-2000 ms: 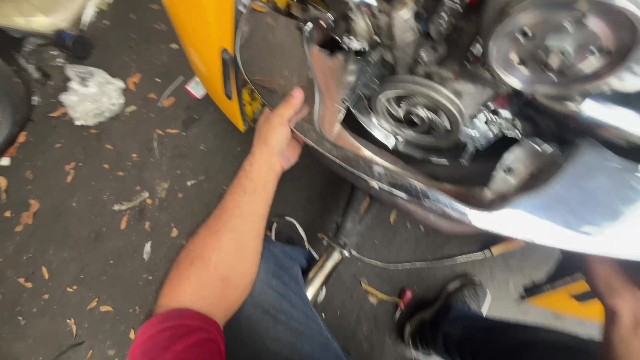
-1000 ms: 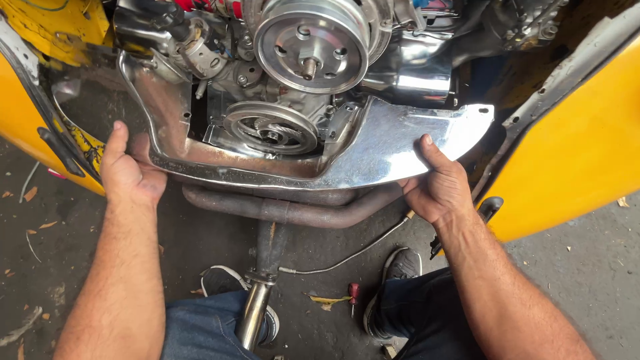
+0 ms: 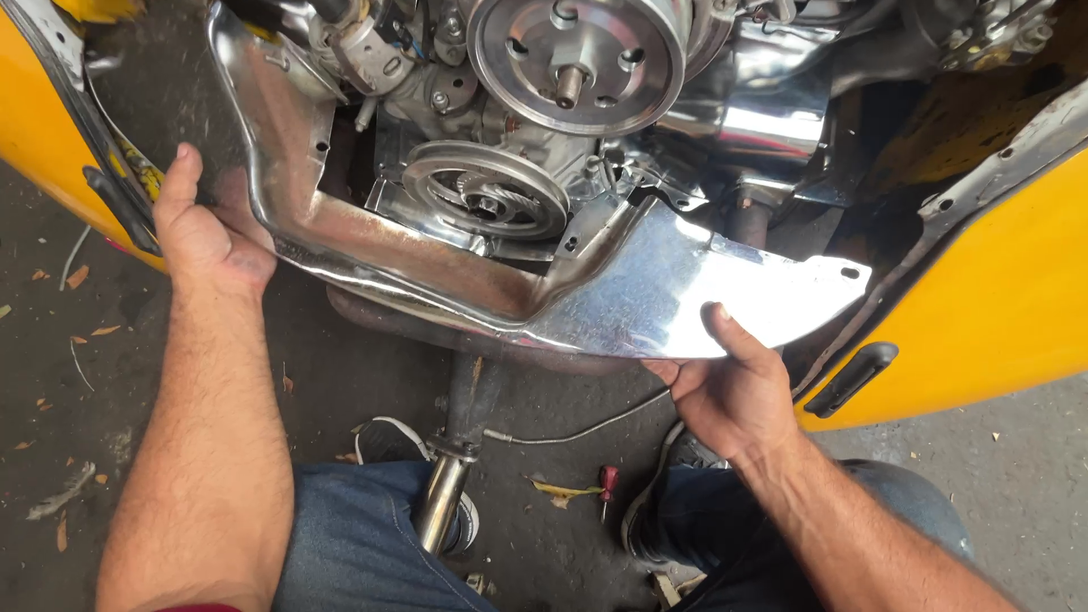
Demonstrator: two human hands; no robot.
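Observation:
A curved chrome engine tin panel (image 3: 629, 297) lies across the lower front of a car engine, its right end tilted toward me. My left hand (image 3: 212, 238) supports the panel's left side from below, thumb up, fingers partly hidden behind the metal. My right hand (image 3: 735, 391) grips the lower edge near the right end, thumb on the shiny face and fingers underneath. Behind the panel are a lower crankshaft pulley (image 3: 487, 191) and a larger upper pulley (image 3: 578, 64). The panel's right tip, with a slot, is close to the body flange but a gap shows between them.
Yellow body panels stand at left (image 3: 51, 161) and right (image 3: 977, 297), each with a black rubber piece. An exhaust pipe (image 3: 445, 493) extends down between my legs. On the floor lie a red-handled screwdriver (image 3: 608, 484), a thin cable (image 3: 586, 432) and dry leaves.
Two seconds ago the panel was seen from farther left, in a blurred view. Since one second ago its right end has tipped downward somewhat, with both hands still on it; the view has shifted closer.

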